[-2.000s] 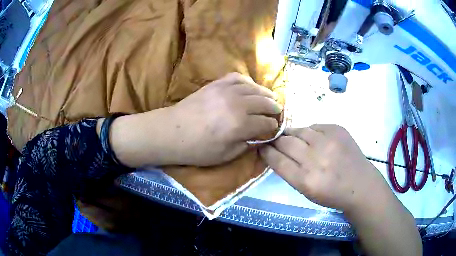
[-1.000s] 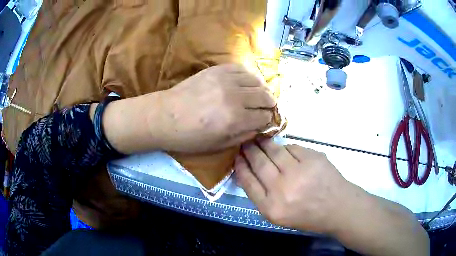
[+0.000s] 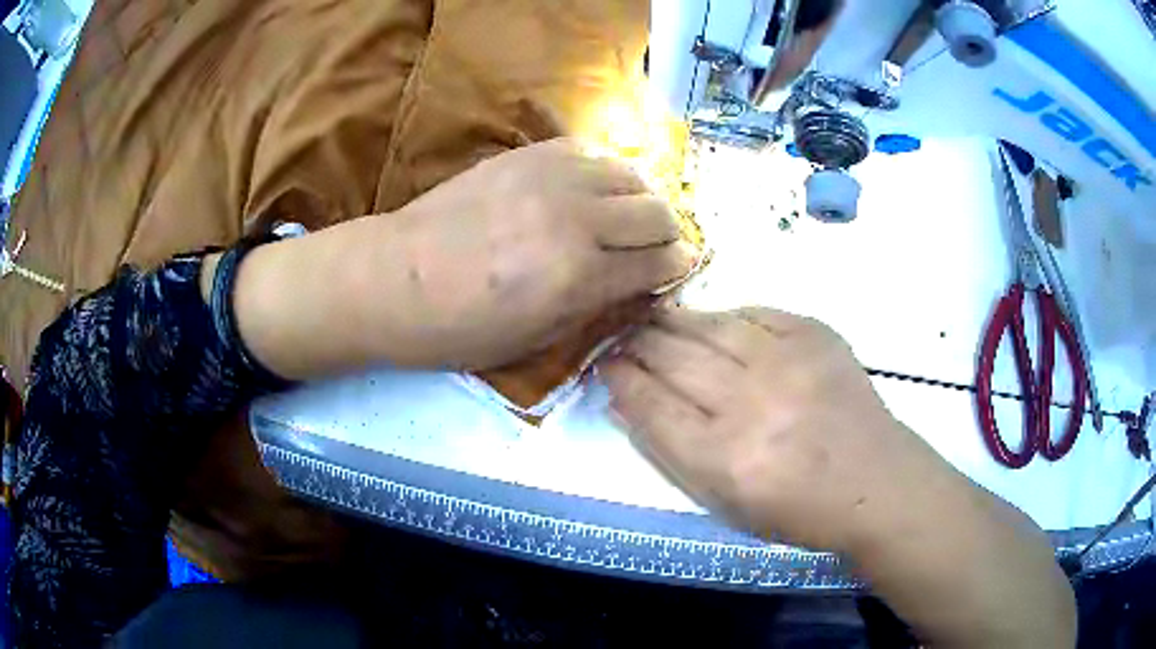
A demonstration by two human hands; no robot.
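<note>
The brown garment body [image 3: 330, 114] spreads over the left of the white machine table, with folds running through it. My left hand [image 3: 545, 254] lies on its right part below the bright lamp, fingers bent at the cloth's edge. My right hand [image 3: 748, 406] is at the white-bordered edge, its fingertips on the cloth. A pointed brown corner [image 3: 539, 380] with a pale raw edge sticks out below my hands. The needle area is washed out by glare. The fingertips' hold is partly hidden.
The white sewing machine head [image 3: 1078, 114] with blue stripe is at upper right, with its tension knob [image 3: 833, 197]. Red-handled scissors [image 3: 1037, 368] lie right of my right hand, a thin metal tool beside them. A ruler tape [image 3: 507, 526] follows the table's curved front edge.
The brown corner has moved up, away from the ruler tape, and less of it shows. My left hand has shifted up and left with the cloth. My right hand has moved along the edge.
</note>
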